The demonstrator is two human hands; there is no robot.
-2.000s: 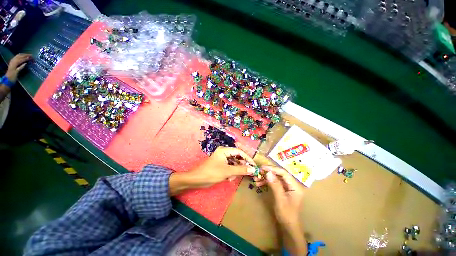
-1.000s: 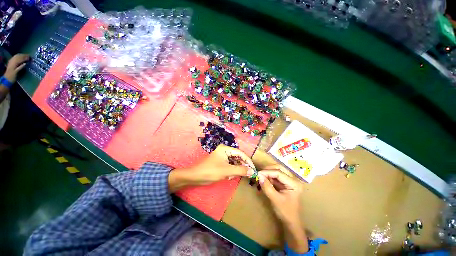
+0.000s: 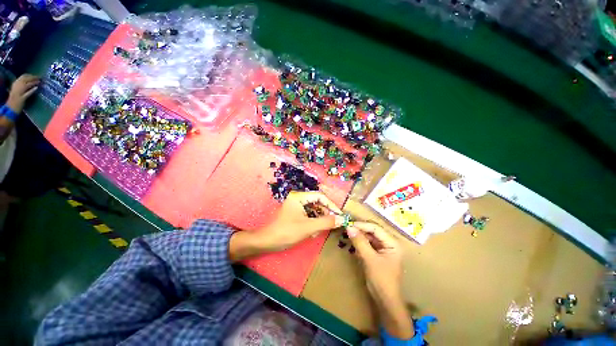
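A small green circuit-board module (image 3: 346, 220) is between the fingertips of both my hands, over the border of the red mat and the brown board. My left hand (image 3: 297, 221) pinches it with thumb and finger; more small dark and brownish pieces show inside its curled fingers. My right hand (image 3: 379, 260) touches the module from the right; whether it also holds a black piece is too small to tell. A pile of black square pieces (image 3: 292, 181) lies on the red foam mat (image 3: 196, 192) behind my left hand. A few black pieces lie just under my fingertips.
A clear blister tray with modules (image 3: 317, 121) lies behind the black pile, more clear trays (image 3: 196, 57) at upper left. A purple-pink tray (image 3: 128, 182) holds heaped modules. A white box (image 3: 432, 226) and small white bottle (image 3: 459, 188) lie right. Another person's hand (image 3: 23, 88) shows far left.
Both hands stay together at the same spot. My right fingers have shifted slightly around the module. The view has moved a little.
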